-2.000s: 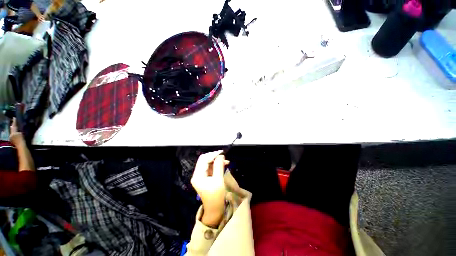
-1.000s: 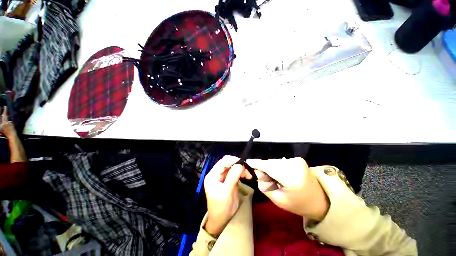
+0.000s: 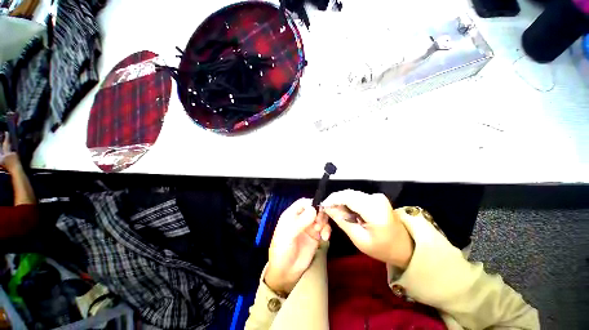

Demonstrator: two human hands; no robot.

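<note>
A short black strip with a round knob, a knot button (image 3: 325, 182), points up over the table's front edge, knob at its far end. My left hand (image 3: 298, 240) grips the strip's lower part between thumb and fingers. My right hand (image 3: 369, 227) touches it from the right, its thumb and fingertip pinched together at the strip. What the right fingertips pinch is too small to tell; no needle or thread is clear. The round plaid container (image 3: 278, 35) holds a tangled heap of black strips (image 3: 232, 80) with white specks.
On the white table (image 3: 219, 155) are a flat red plaid oval (image 3: 129, 116) at left, a long clear box (image 3: 433, 67) at right, a black bottle (image 3: 552, 35) and a phone (image 3: 496, 6). Plaid garments (image 3: 129, 251) lie below left. A person's arm (image 3: 19, 184) shows at far left.
My right hand has come into view and joined my left at the strip. Since one second ago its fingertips have shifted slightly up along it. The view has shifted, so tabletop things appear higher.
</note>
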